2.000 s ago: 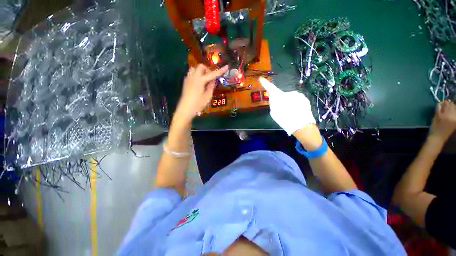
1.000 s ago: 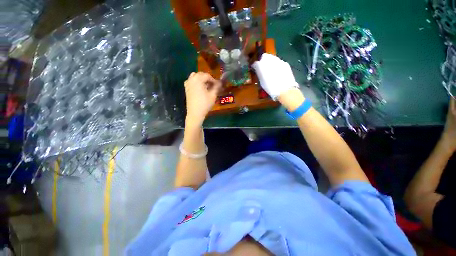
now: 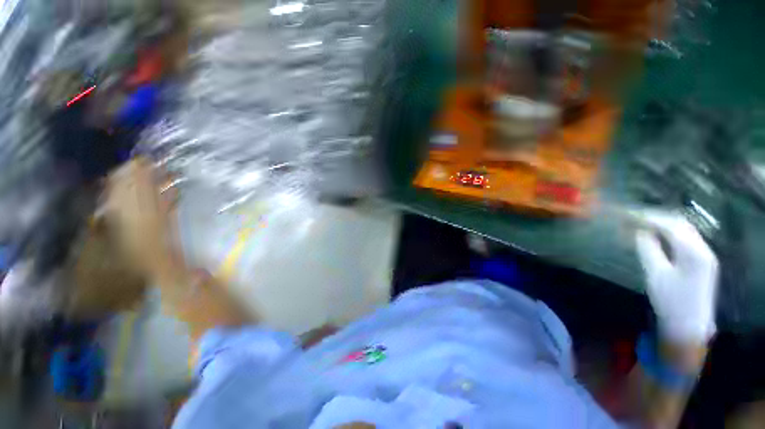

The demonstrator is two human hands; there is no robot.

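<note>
The whole view is motion-blurred. My left hand (image 3: 134, 201) is at the far left, near the lower left edge of the clear blister tray (image 3: 277, 109); its fingers and anything in them are too blurred to tell. My gloved right hand (image 3: 681, 268) is at the right, at the bench's front edge, by the blurred pile of ring boards (image 3: 700, 159); whether it holds anything is unclear. The orange test fixture (image 3: 520, 159) stands between the hands, with neither touching it. Its red digital readout (image 3: 471, 178) glows at the front left, and the red switches (image 3: 558, 193) are at the front right.
The green bench mat (image 3: 587, 243) has its front edge running below the fixture. Grey floor with a yellow line (image 3: 243, 239) shows at the left. Blurred blue (image 3: 141, 105) and red items lie beyond my left hand.
The view has swung left, so the fixture appears further right. My left hand has left the fixture and reached far left. My right hand has left the fixture and moved right.
</note>
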